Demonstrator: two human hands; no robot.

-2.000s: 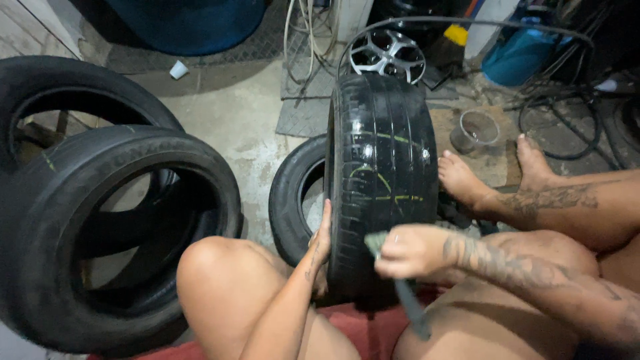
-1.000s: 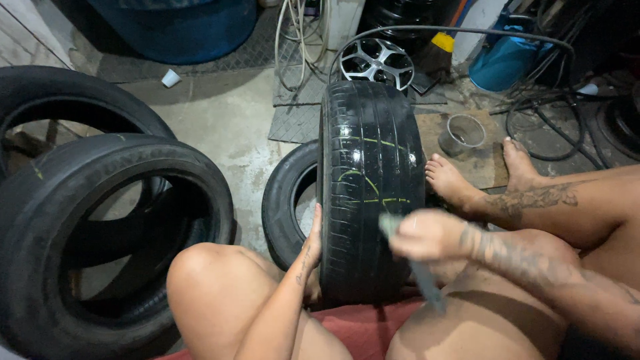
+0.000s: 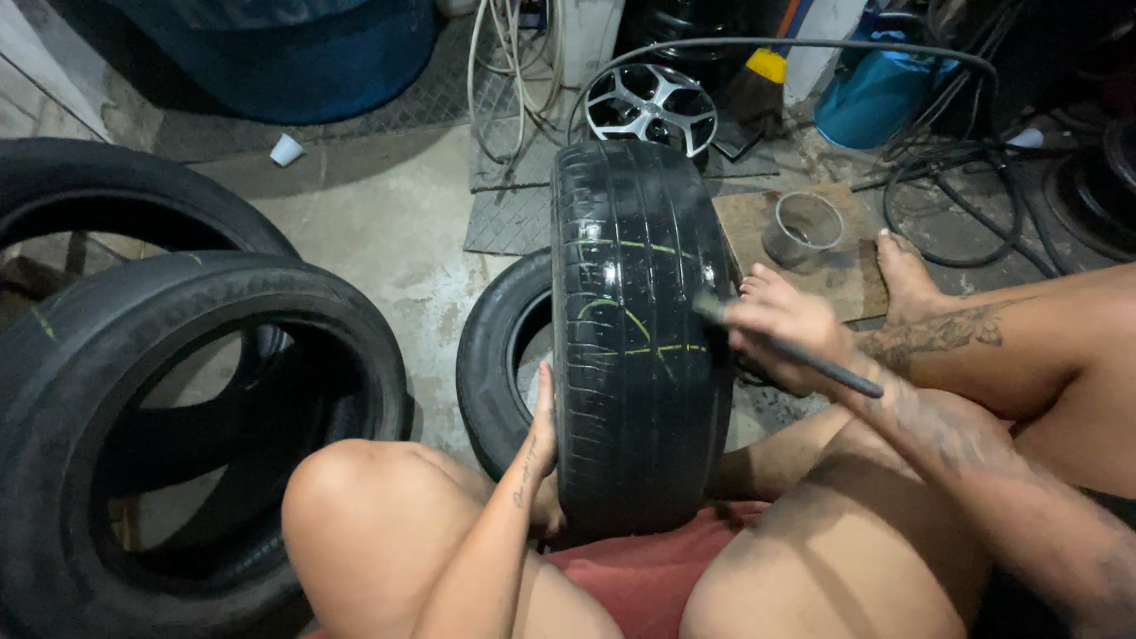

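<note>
A black rubber tire [image 3: 635,390] stands upright between my knees, its tread facing up toward me, wet and shiny in its upper part and marked with yellow-green lines. My left hand [image 3: 543,417] rests flat against the tire's left sidewall, fingers pointing away from me. In my right hand [image 3: 785,324], somewhat blurred, is a brush [image 3: 839,366] with a dark handle; its bristles are at the right edge of the tread. Whether they touch the rubber I cannot tell. A clear plastic cup [image 3: 803,226] with some dark content stands on a wooden board [image 3: 843,293] beyond that hand.
Two large tires [image 3: 346,311] lean together at left. Another tire [image 3: 484,355] lies behind the upright one. Farther back are a silver and black wheel cover [image 3: 652,106], a blue tub [image 3: 293,62], a small white cup [image 3: 286,150], a broom [image 3: 759,84], a teal container [image 3: 870,98] and cables [image 3: 994,213].
My right hand, holding the brush, has shifted upward along the right side of the tread. The left hand has stayed against the sidewall.
</note>
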